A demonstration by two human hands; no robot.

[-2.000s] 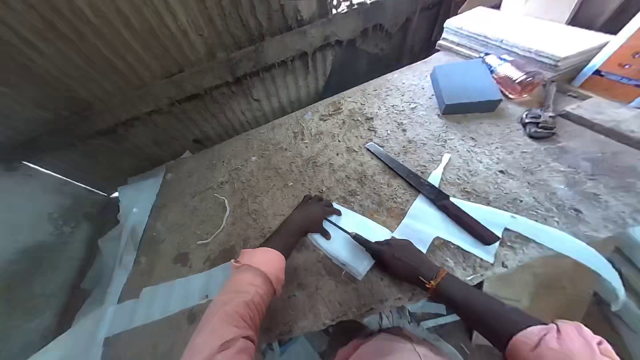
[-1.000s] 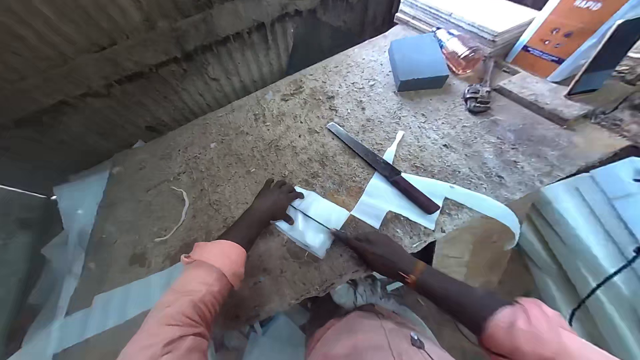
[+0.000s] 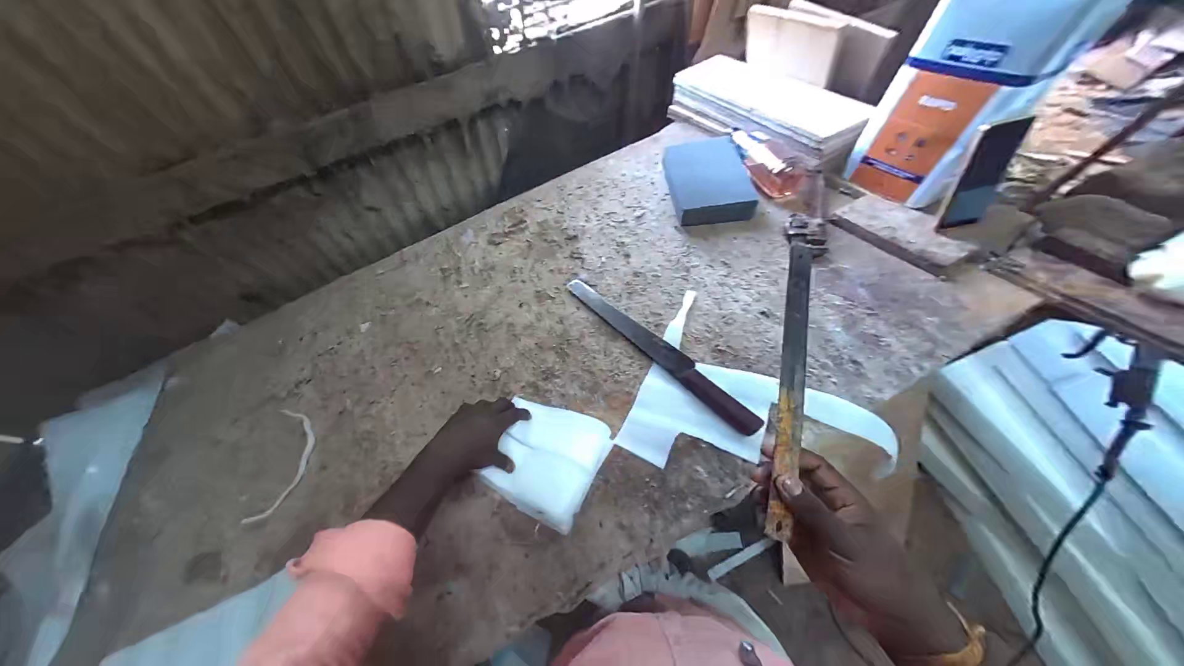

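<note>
My left hand (image 3: 476, 439) rests on the left edge of a folded white foam sheet (image 3: 555, 458) on the worktable, fingers spread over it. At the right, my right hand (image 3: 819, 513) grips the worn, yellowish handle of a long knife (image 3: 795, 342), its dark blade pointing up and away over the table. Between the hands, a second long knife with a dark handle (image 3: 717, 398) lies across a cut piece of white foam sheet (image 3: 652, 421). A curved tail of that sheet passes behind the raised knife.
A blue-grey block (image 3: 708, 185), a clear bottle (image 3: 772, 166) and a metal clamp-like tool (image 3: 807, 231) are at the back right, near stacked white boards (image 3: 777, 97). Large white foam sheets (image 3: 1064, 462) stand at the right. A thin white strip (image 3: 301, 462) curls on the table's left.
My right hand has lifted the knife away from the folded sheet and moved right, its blade now raised. My left hand remains on the folded sheet. The view has shifted.
</note>
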